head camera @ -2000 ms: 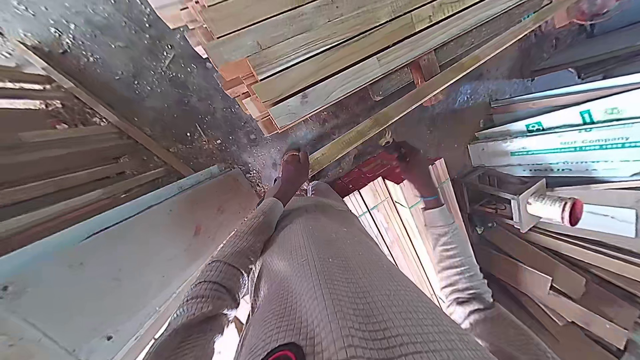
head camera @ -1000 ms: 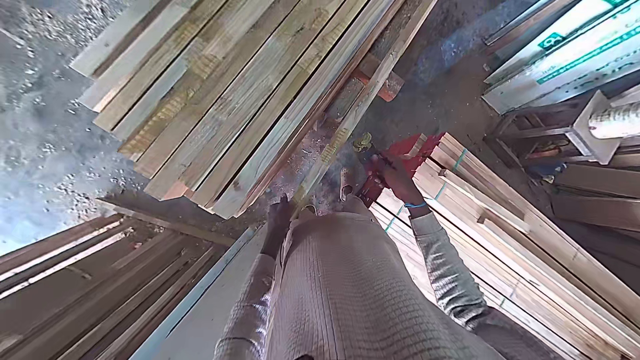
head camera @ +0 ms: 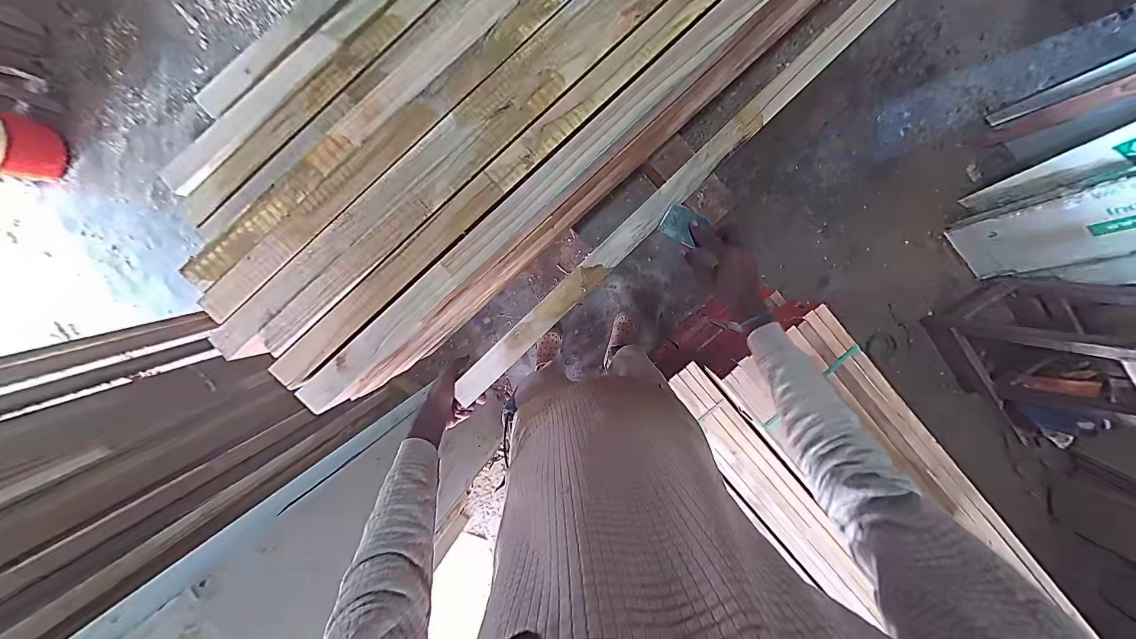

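Observation:
A long, narrow wooden strip (head camera: 635, 226) runs diagonally from lower left to upper right in front of me, with yellowish patches on its face. My left hand (head camera: 442, 404) grips its near end. At the strip's right edge, my right hand (head camera: 723, 262) holds a small bluish-green pad or block (head camera: 682, 224), whose exact kind I cannot tell. Beyond the strip lies a wide stack of wooden boards (head camera: 426, 204), roughly parallel to it, with stained and yellowish surfaces.
Bundled pale wood strips (head camera: 879, 426), tied with green bands, lie at right below my arm. Dark planks (head camera: 133, 470) and a whitish panel (head camera: 266, 532) are at left. Boards in printed wrapping (head camera: 1047, 213) and a wooden frame (head camera: 1038, 337) stand at far right.
The view has turned considerably. My right hand, nearer the bundled strips a second ago, is now farther up along the wooden strip. My left hand stays at the strip's near end.

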